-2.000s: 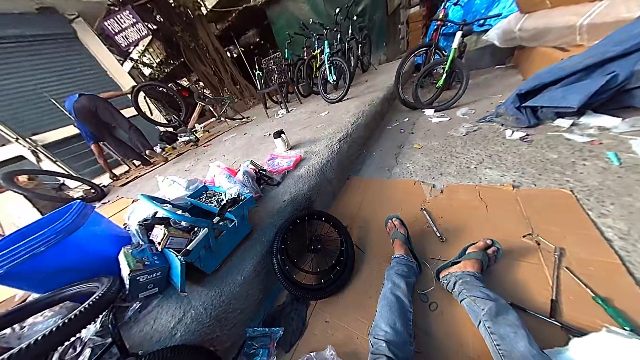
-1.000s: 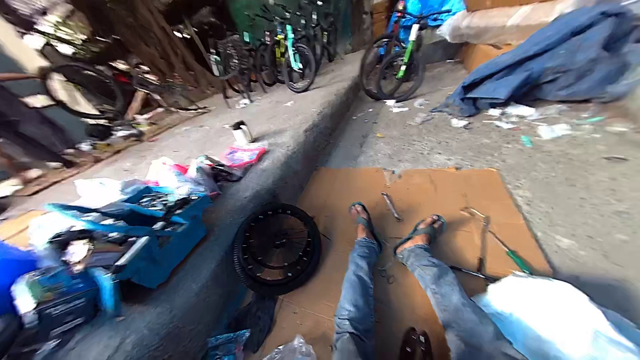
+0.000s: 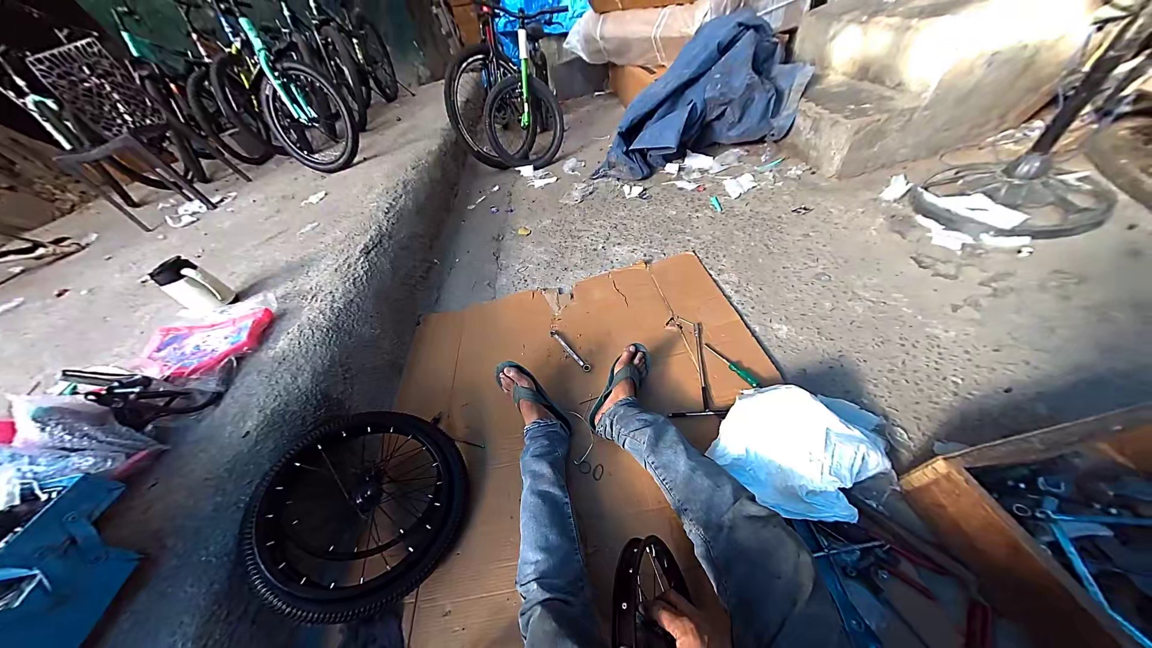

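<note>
At the bottom of the head view, one of my hands (image 3: 677,619), seemingly the right, touches a small black wheel rim (image 3: 630,589) between my jeans-clad legs; its fingertips are at the spokes, and its grip is partly hidden. My left hand is out of view. A larger spoked wheel with a black tyre (image 3: 454,477) lies left of my legs, partly on the cardboard sheet (image 3: 486,346). Beyond my sandalled feet lies a metal wrench (image 3: 571,351). A green-handled screwdriver (image 3: 743,374) and a long metal tool (image 3: 702,369) lie to the right.
A white plastic bag (image 3: 796,445) sits beside my right leg, near a wooden tray (image 3: 999,531) of tools. A raised concrete ledge (image 3: 360,270) runs along the left, with a blue toolbox (image 3: 67,558). Bicycles (image 3: 310,117) and a blue cloth (image 3: 702,90) are farther back.
The view has swung right, bringing the wooden tool tray into sight. The small rim, at the bottom edge one second ago, shows more now, with a hand at it.
</note>
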